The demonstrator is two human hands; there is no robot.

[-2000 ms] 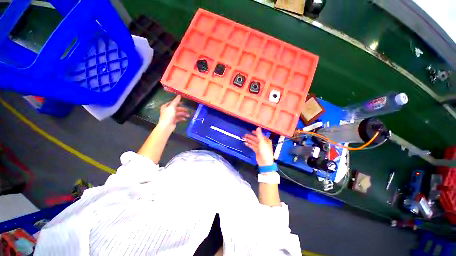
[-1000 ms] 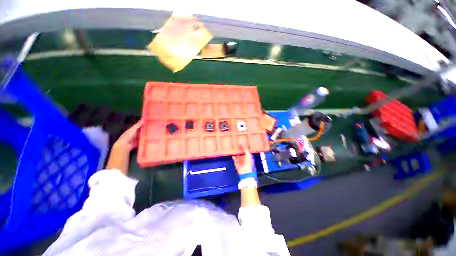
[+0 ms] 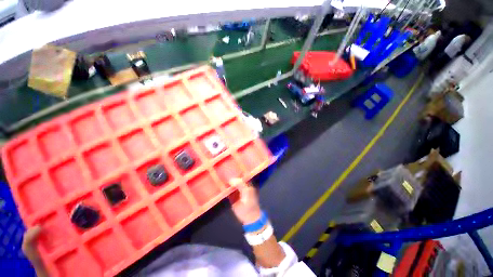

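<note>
The orange-red compartment tray (image 3: 130, 142) is held up in front of my body, tilted, large in the view. Several dark watch units, one of them a dark square (image 3: 114, 193), and one pale unit with a dark centre (image 3: 215, 145) sit in one row of pockets. My left hand (image 3: 33, 248) grips the tray's left edge, partly cut off and blurred. My right hand (image 3: 247, 204) holds the near edge at the right, its thumb on top and its fingers hidden beneath. A blue band is on the right wrist.
A green bench (image 3: 281, 44) runs behind the tray, with another red tray (image 3: 324, 65) and small tools on it. Blue stools, one on the floor (image 3: 374, 100), stand along the aisle. Boxes and a blue rail (image 3: 416, 233) are at right. People in white (image 3: 427, 44) are far off.
My hands took hold of the tray, lifted it and brought it closer. The view has turned right, towards the aisle, and the blue bin beneath is no longer visible.
</note>
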